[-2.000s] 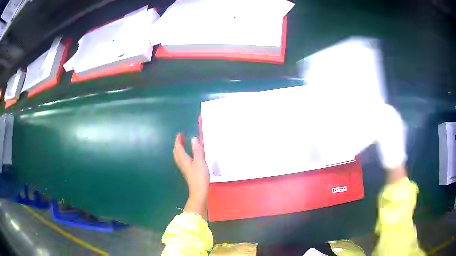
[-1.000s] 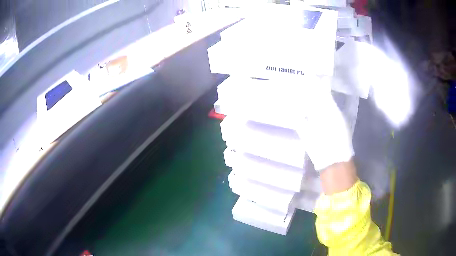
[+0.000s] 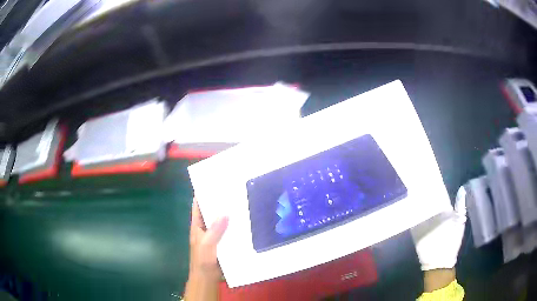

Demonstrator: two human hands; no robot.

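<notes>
A white box lid point(image 3: 235, 206) with a dark tablet picture printed on top is tilted over the red mat point(image 3: 306, 285). My left hand point(image 3: 206, 241), bare, holds its left edge with the thumb on top. My right hand point(image 3: 438, 235), in a white glove, holds its lower right corner. The lid hides most of the mat and whatever lies on it. Whether a box base is under the lid cannot be seen.
Several part-packed white boxes point(image 3: 118, 138) on red mats stand on the far side of the green bench point(image 3: 106, 235), below a dark shelf edge. Staggered white lids or boxes point(image 3: 512, 182) stand at the right edge. A printed box point(image 3: 523, 94) is behind them.
The view has turned from the stack at the right back to the bench. The lid with the tablet picture is now in both hands over the mat; my left hand is back in view.
</notes>
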